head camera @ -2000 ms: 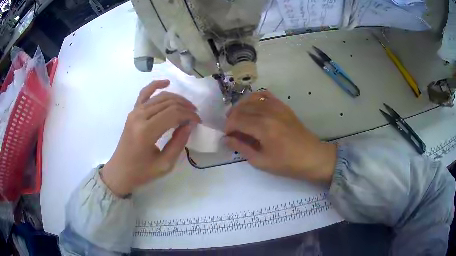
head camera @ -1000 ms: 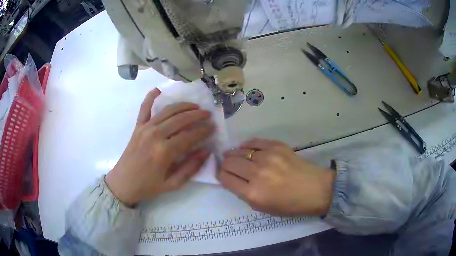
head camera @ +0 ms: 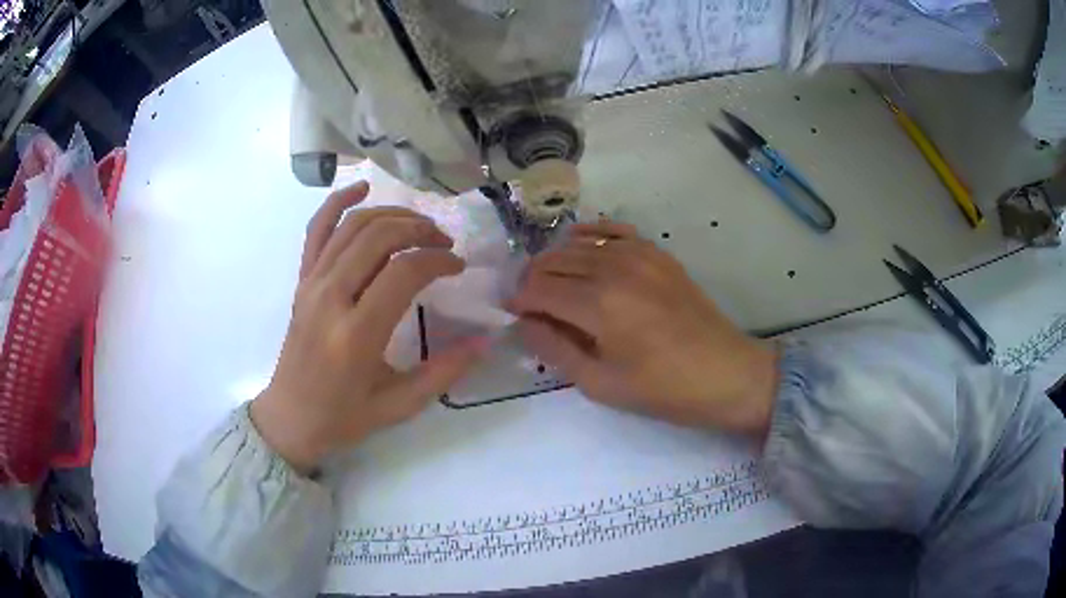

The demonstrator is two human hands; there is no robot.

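Observation:
A small white cloth piece lies on the machine bed, left of and in front of the presser foot, between my hands. My right hand has its fingertips on the cloth's right edge, close to the needle area, and wears a ring. My left hand is at the cloth's left side, fingers spread and curved, thumb blurred near the cloth's front edge. Whether the left fingers grip it cannot be told. The cream-white sewing machine head stands above and hides part of the cloth's back.
Blue snips, dark snips and a yellow-handled tool lie on the right. A red basket with plastic lining stands at left. Written-on white cloth or paper lies behind the bed. A metal fitting is far right.
Since one second ago, my right hand has moved back towards the needle, and the cloth's front edge has drawn back from the table's front. My left fingers have lifted and spread.

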